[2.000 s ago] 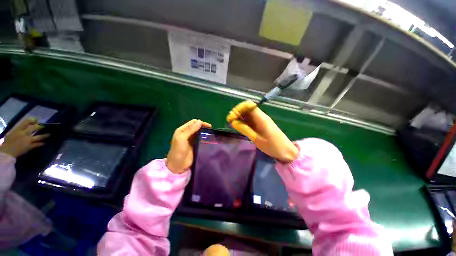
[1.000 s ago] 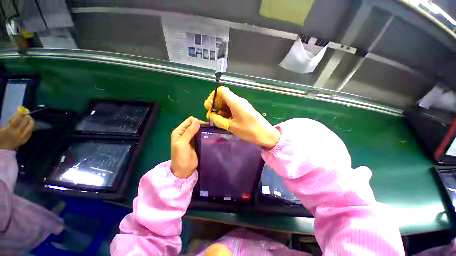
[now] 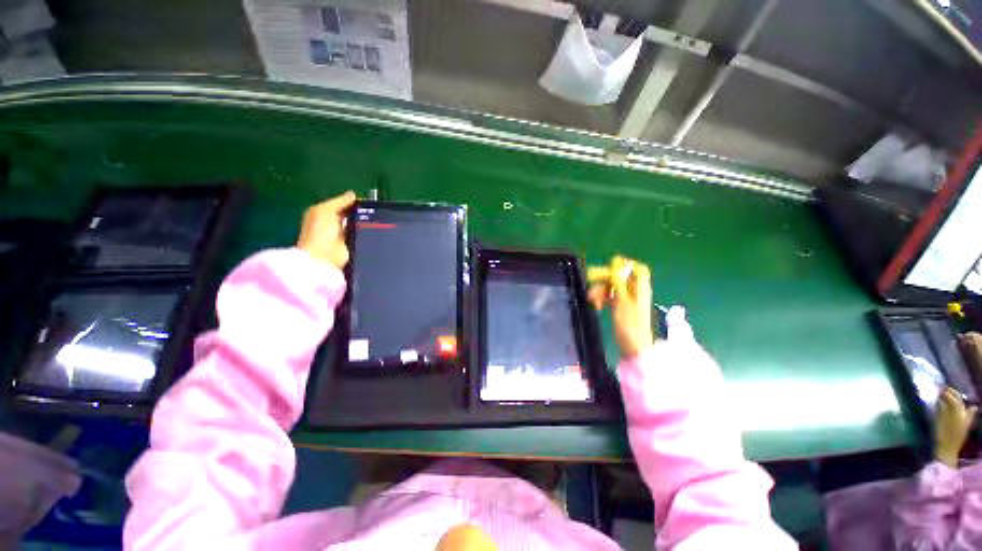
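My left hand (image 3: pixel 326 231) grips the upper left edge of the left tablet (image 3: pixel 407 285), which is tilted up out of the black carrier tray (image 3: pixel 431 414). Its screen is dark, with a white square at bottom left and an orange-red one at bottom right. A small stick (image 3: pixel 374 196) stands at its top edge. The right tablet (image 3: pixel 533 328) lies in the tray's right recess, screen lit. My right hand (image 3: pixel 622 296), with yellow finger cots, is just right of it, fingers bent; whether they hold something is unclear. A small whitish item (image 3: pixel 676 319) is beside that hand.
Two dark tablets (image 3: pixel 102 339) lie in a tray at left on the green mat (image 3: pixel 754 355). At right are a red-edged screen (image 3: pixel 948 231), another tablet (image 3: pixel 926 355) and another person's hands (image 3: pixel 952 420). A metal rail (image 3: pixel 485 124) and hanging white paper (image 3: pixel 592 65) are behind.
My right hand has left the left tablet's top edge and moved right, past the right tablet. The dark and silver tool it held no longer shows there. The left tablet is now raised from the tray.
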